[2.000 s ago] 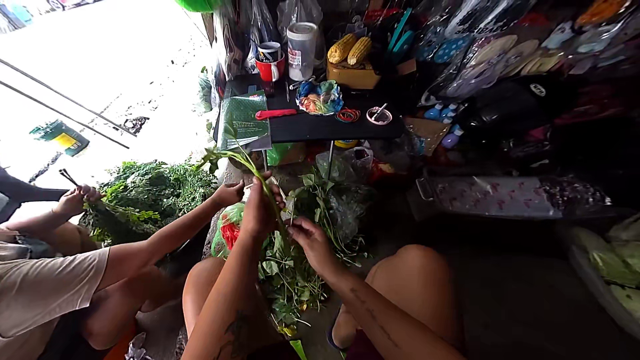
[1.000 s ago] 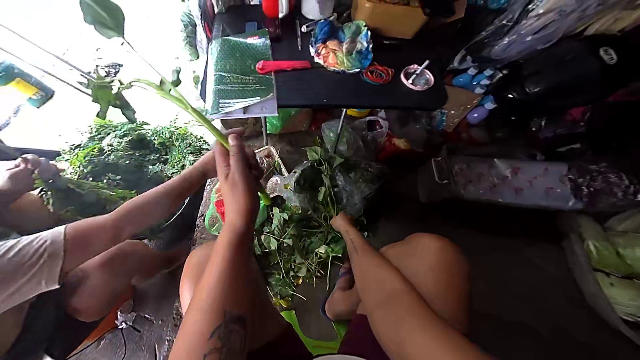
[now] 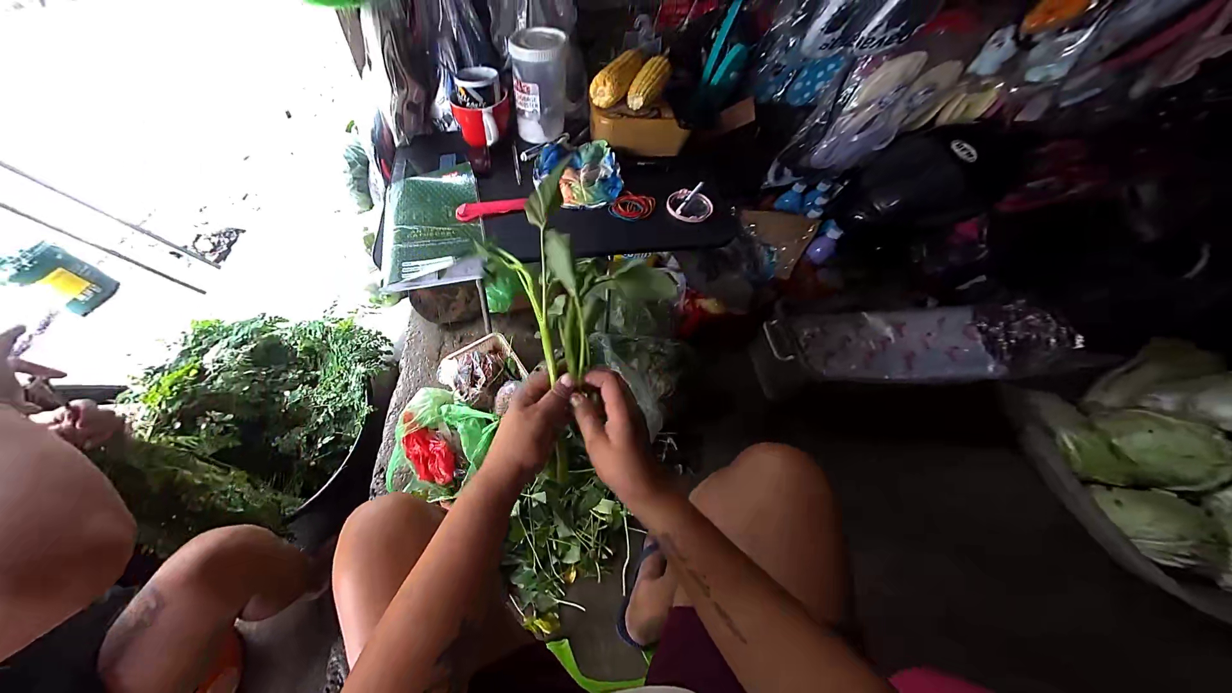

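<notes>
Long-stemmed leafy greens point(image 3: 545, 322) stand upright between my two hands, their leaves fanned out above the fingers. My left hand point(image 3: 531, 419) is closed around the thicker stems on the left. Right beside it, my right hand point(image 3: 610, 423) pinches the stems on the right, thumb and fingers meeting near the left thumb. Below both hands lies a loose heap of leafy sprigs point(image 3: 568, 539) between my knees. To the left of my left hand are a green plastic bag with a red bag point(image 3: 427, 454) and a small tray of wrapped produce point(image 3: 481, 371).
A black table point(image 3: 664, 226) ahead holds rubber bands point(image 3: 631, 206), a red-handled knife point(image 3: 491, 209), an ashtray point(image 3: 690, 204) and a red mug point(image 3: 479, 120). At left, a basin of greens point(image 3: 250, 395) stands near another person's hand point(image 3: 82, 423). Cabbages point(image 3: 1155, 448) fill a sack at right.
My right hand has come up from the heap of sprigs to join my left hand at the stems. The stems, tilted left before, now stand upright. The other person's arm has drawn back left.
</notes>
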